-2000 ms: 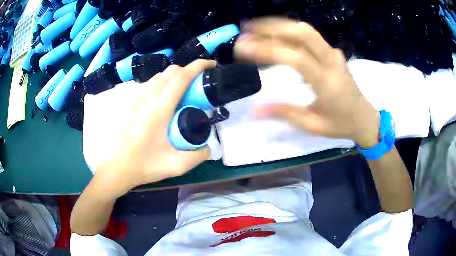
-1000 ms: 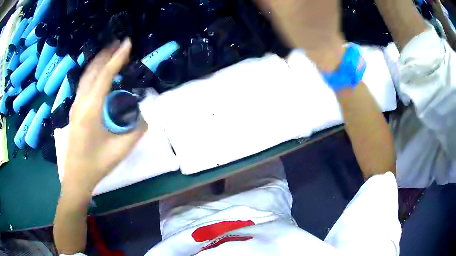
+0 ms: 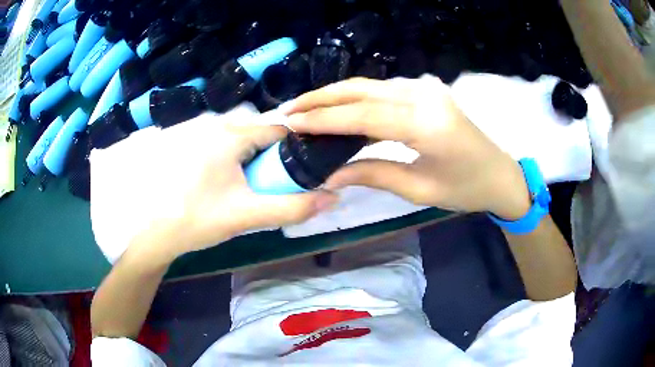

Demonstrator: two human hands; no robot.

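Observation:
A light-blue housing lies between my hands above the white pads. My left hand is shut on it from the left, with the thumb below. A black end cap covers the housing's right end. My right hand is shut on the cap, with the fingers over its top and the thumb below. My fingers hide part of the cap and the housing's left end.
White pads line the green table. Blue housings and black caps are heaped behind. A loose black cap sits on the right pad. Another person's arm reaches in at the right. Paper strips lie at the far left.
My right hand has come back from the heap and now grips a black cap on the blue housing in my left hand. A loose black cap now shows on the right pad.

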